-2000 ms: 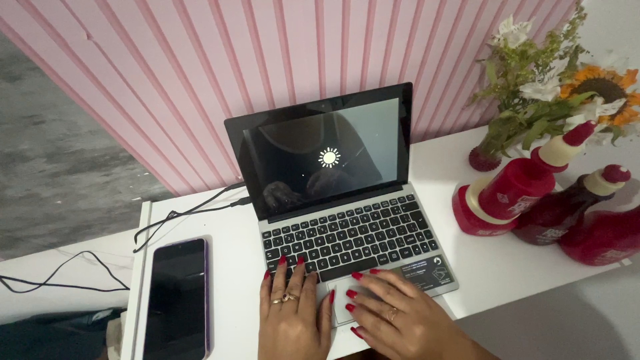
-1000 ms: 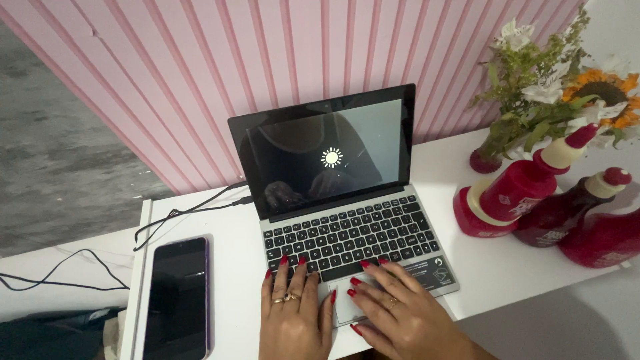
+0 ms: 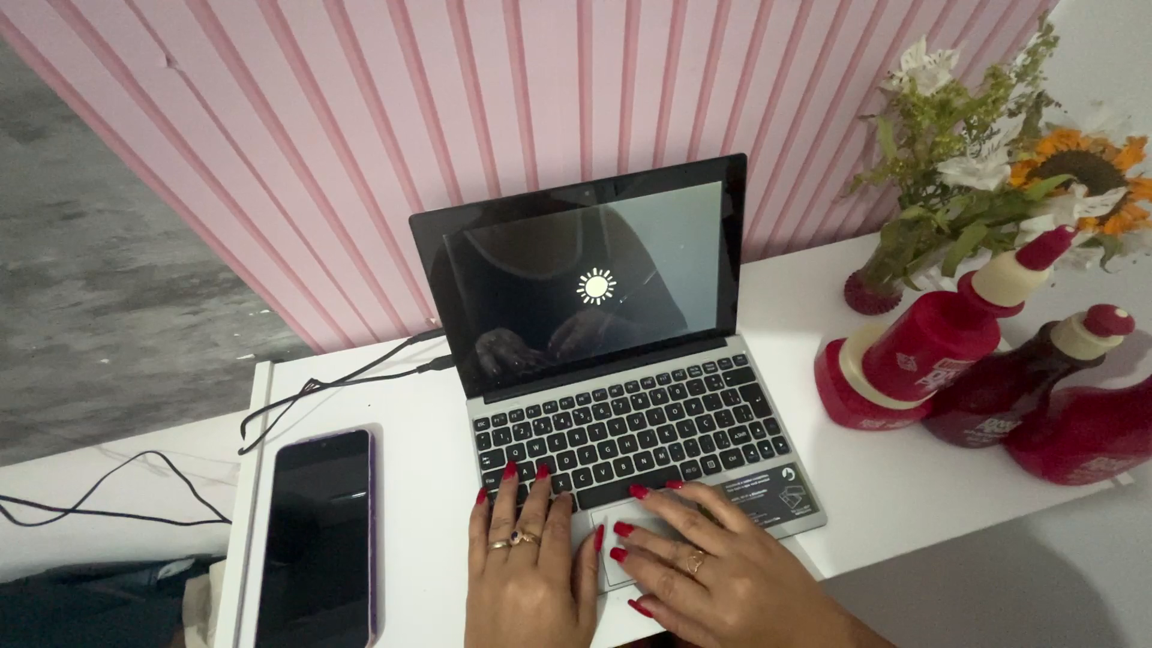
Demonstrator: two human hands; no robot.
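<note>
A small silver laptop (image 3: 630, 441) with black keys stands unfolded on the white tabletop. Its dark screen (image 3: 576, 288) shows a white sun icon and a faint reflection of the hands. My left hand (image 3: 531, 567) rests palm down at the laptop's lower left, fingers apart over the bottom rows of keys. Over the touchpad (image 3: 621, 540) and the space bar's right end lies my right hand (image 3: 711, 567), its fingers spread. Both hands have red nails and rings, and neither holds anything. A smartphone (image 3: 315, 540) with a dark screen lies left of my left hand.
Black cables (image 3: 315, 387) run from the laptop's left side over the table (image 3: 405, 504). At the right stand several red bottles (image 3: 936, 351) and a small vase (image 3: 873, 292) of flowers, including a sunflower (image 3: 1080, 171). A pink slatted panel (image 3: 558, 99) rises behind the laptop.
</note>
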